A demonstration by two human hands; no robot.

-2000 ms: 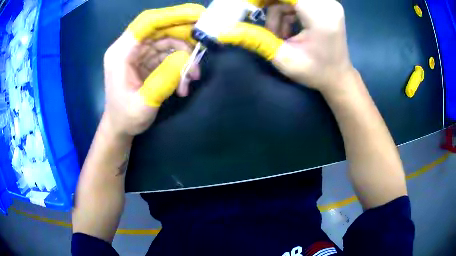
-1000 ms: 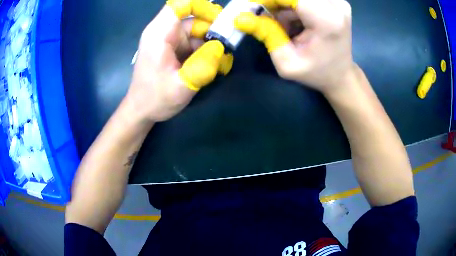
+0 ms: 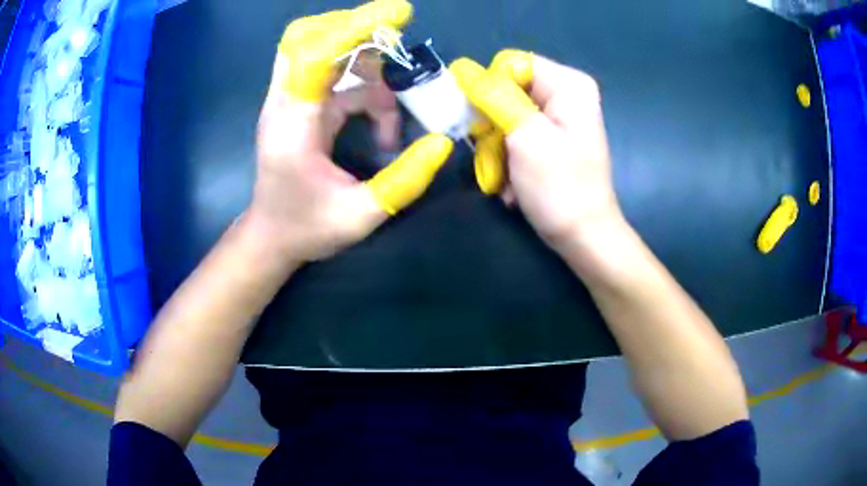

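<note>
A white wired module is held above the dark bench, tilted, with a black end piece at its upper left end. Pale lead wires come out of the black end towards my left fingers. My right hand, in yellow finger cots, grips the module's lower right end. My left hand, also in yellow finger cots, is spread around the left side. Its thumb tip is near the white block and its index finger is by the wires; whether it touches them is unclear.
A blue bin full of white plastic housings stands at the left. Loose yellow finger cots lie on the bench at the right. Another blue bin is at the right edge. A red stool part shows below it.
The module has moved lower in view, and its black end with the wires now points up left. My left hand has opened from around the module's end. My right hand still grips it.
</note>
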